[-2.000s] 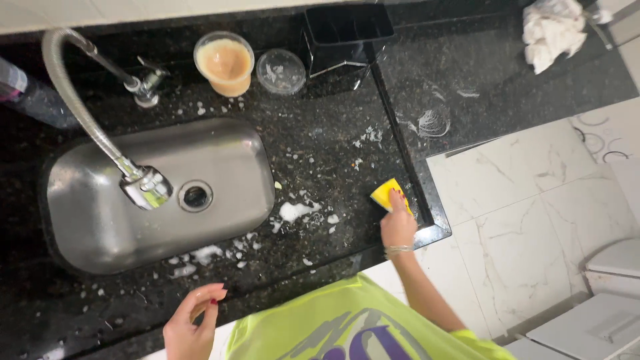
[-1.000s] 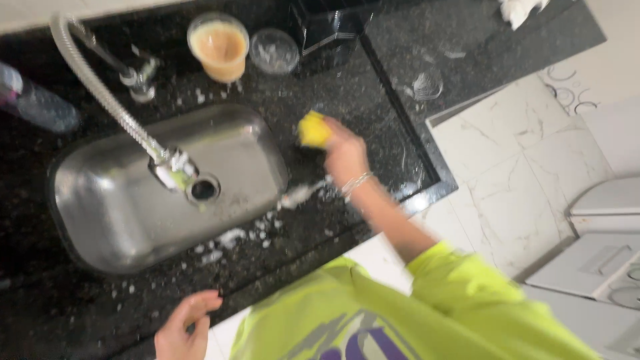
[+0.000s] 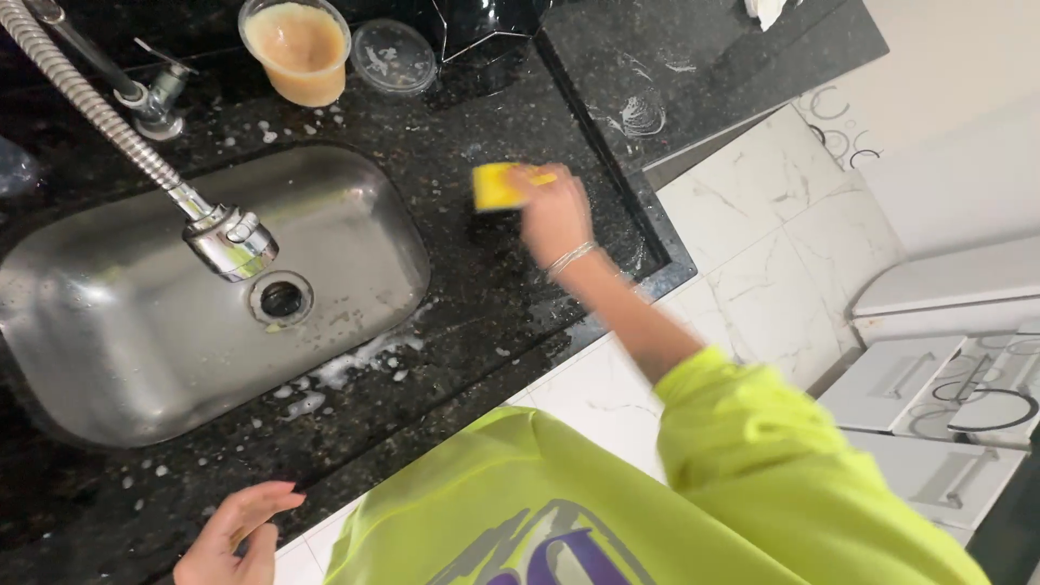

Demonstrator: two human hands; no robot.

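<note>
My right hand (image 3: 556,213), slightly blurred, grips a yellow sponge (image 3: 497,186) against the dark granite countertop (image 3: 455,268), right of the stainless steel sink (image 3: 349,227). Near the counter's front edge, my left hand (image 3: 244,532) is empty, its fingers bent and the thumb apart. White suds (image 3: 349,366) lie along the sink's front rim. A chrome faucet head (image 3: 231,244) on a flexible metal hose hangs over the basin near the drain (image 3: 281,299).
Behind the sink stands a plastic tub of tan, creamy substance (image 3: 301,53), beside a clear round lid (image 3: 394,57) and a black rack (image 3: 491,24). A faucet valve (image 3: 162,97) rises at the back left. White drawers (image 3: 894,390) are at the right.
The right hand and sponge have moved from near the counter's right front corner toward the sink side. My left hand remains by the front edge. The view has shifted closer.
</note>
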